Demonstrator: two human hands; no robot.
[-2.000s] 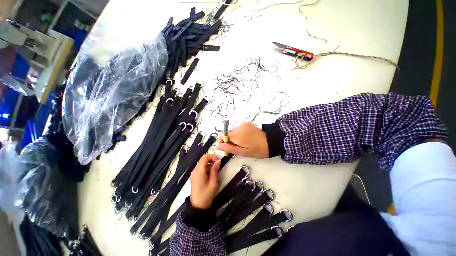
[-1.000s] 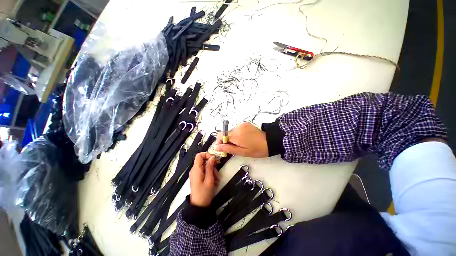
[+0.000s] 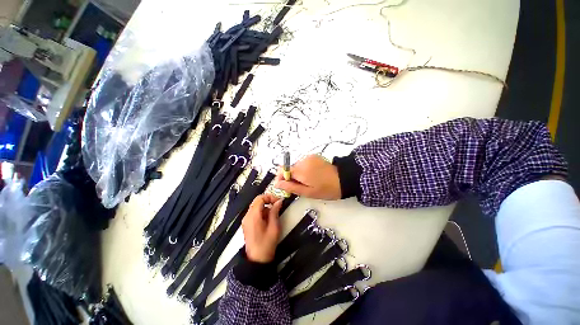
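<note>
My right hand (image 3: 313, 177) is closed around a small tool (image 3: 287, 168) with a yellow handle and a grey end that points up. My left hand (image 3: 261, 222) is just below it, fingertips pinched at the end of a black webbing strap, partly hidden between the hands. Black straps (image 3: 191, 181) with silver rings lie fanned on the pale table (image 3: 407, 238) left of my hands. More ringed straps (image 3: 315, 260) lie below, close to my body. Dark thread ends (image 3: 299, 105) are scattered above my hands.
Red-and-black snips (image 3: 375, 65) lie at the upper right, tied to a tan cord (image 3: 458, 71). A clear plastic bag (image 3: 143, 120) covers black straps at the left. Another pile of short black straps (image 3: 238, 47) is at the top. A sewing machine (image 3: 48, 54) stands beyond the table.
My left hand and sleeve have shifted slightly beside the strap end. My right hand keeps the tool in nearly the same place.
</note>
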